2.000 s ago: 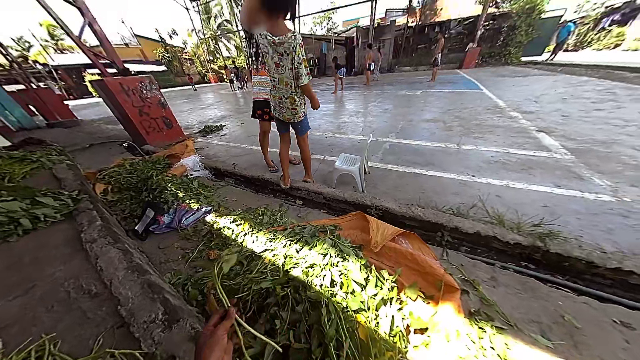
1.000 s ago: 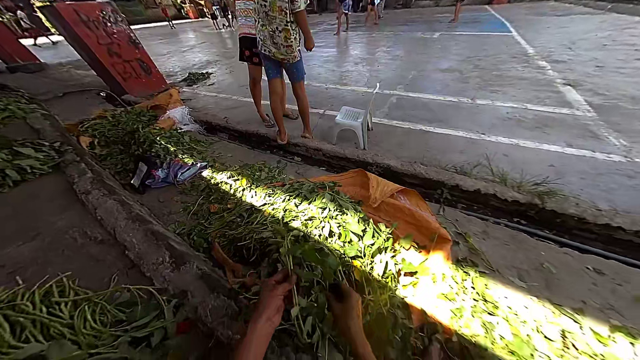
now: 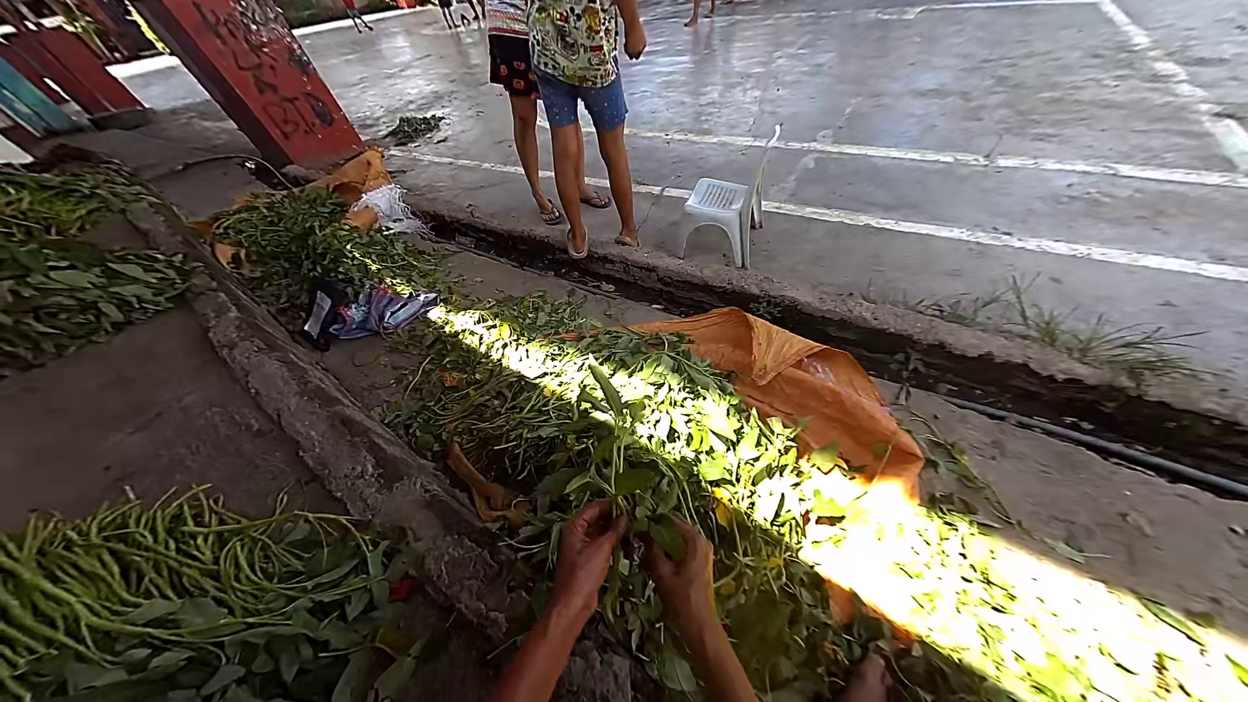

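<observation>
My left hand (image 3: pixel 587 551) grips a leafy green stem (image 3: pixel 616 458) with its fingertips, at the lower middle of the view. Close to its right, my right hand (image 3: pixel 682 570) is bent round leaves at the same bunch; its fingertips are partly hidden by them. Both hands are over a large heap of cut leafy greens (image 3: pixel 546 429), crossed by a bright strip of sunlight. An orange woven sack (image 3: pixel 819 390) lies under and behind the heap. Long green bean pods (image 3: pixel 146 575) with leaves are piled at the lower left.
A rough concrete curb (image 3: pixel 322 419) runs along the left of the heap. Behind are a drain channel with a grey pipe (image 3: pixel 1092 444), a white plastic chair (image 3: pixel 720 210), two standing people (image 3: pixel 585 107) and a red post (image 3: pixel 263 78). A crumpled plastic bag (image 3: pixel 375 312) lies on farther greens.
Two seconds ago one hand showed, near a long stem; then both were low in the heap. Now they are together at an upright leafy stem. The view has tilted down.
</observation>
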